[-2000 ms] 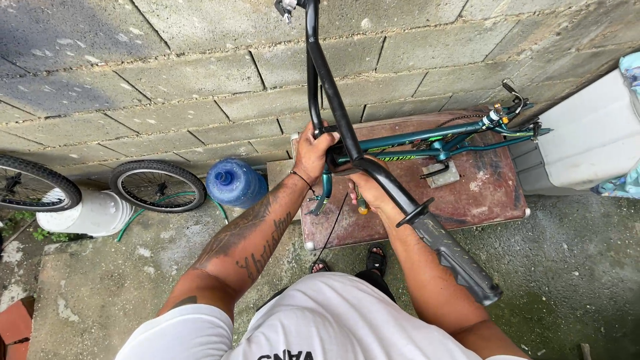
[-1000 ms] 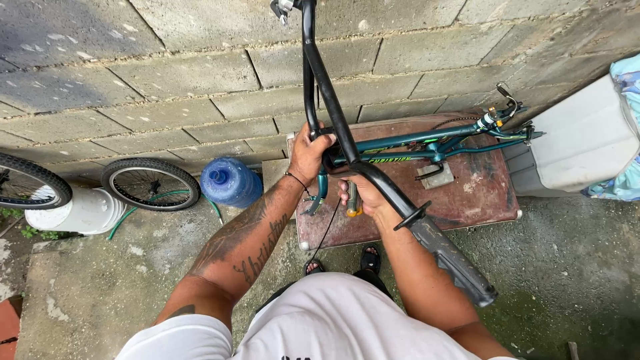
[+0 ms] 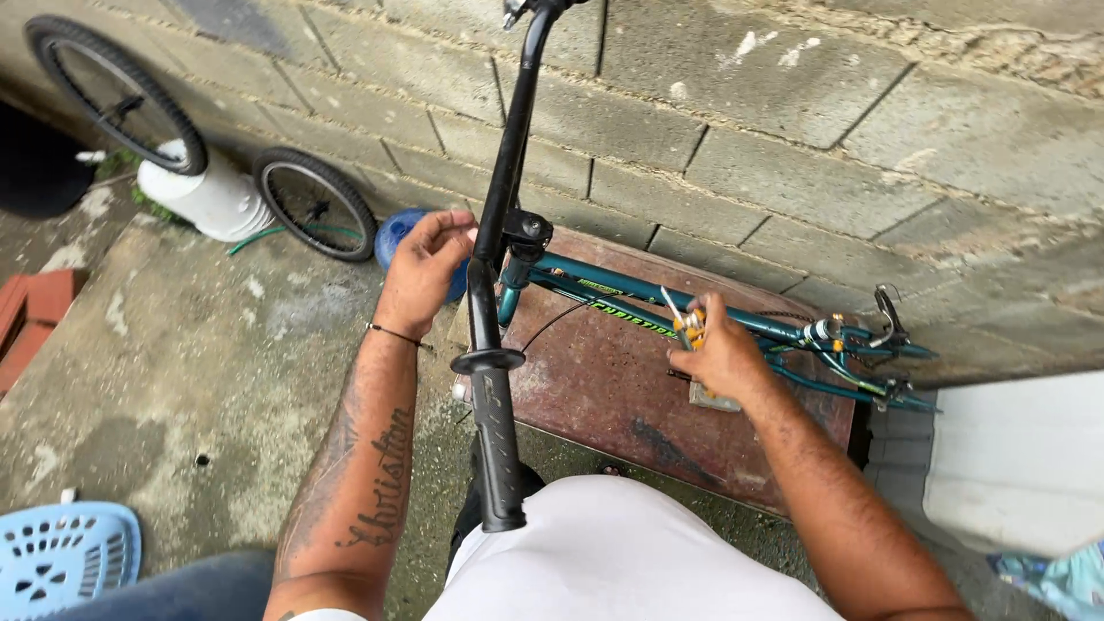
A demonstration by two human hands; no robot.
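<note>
A teal bicycle frame (image 3: pixel 655 302) with lettering lies along a reddish-brown board top. At its head end are the black stem (image 3: pixel 528 231) and a black handlebar (image 3: pixel 509 147), whose ribbed rubber grip (image 3: pixel 498 440) points toward my body. My left hand (image 3: pixel 427 263) is raised just left of the handlebar, fingers bent, thumb near the index finger; whether something small is between them I cannot tell. My right hand (image 3: pixel 720 349) is closed around yellow-handled tools (image 3: pixel 687 326) with a metal shaft or jaws showing, above the frame's tubes. A thin black cable (image 3: pixel 561 319) curves from the head end.
A concrete block wall (image 3: pixel 655 129) runs behind. Bicycle wheels (image 3: pixel 315 204), a white bucket (image 3: pixel 203 190) and a blue water jug (image 3: pixel 397 233) stand at left. A light-blue plastic chair (image 3: pixel 69 543) is lower left. The reddish board (image 3: pixel 595 405) carries the frame; a white container (image 3: pixel 1018 457) is at right.
My left hand has left the stem area and moved left of the handlebar. My right hand has moved right, away from the head end, with the yellow-handled tools. The view has tilted.
</note>
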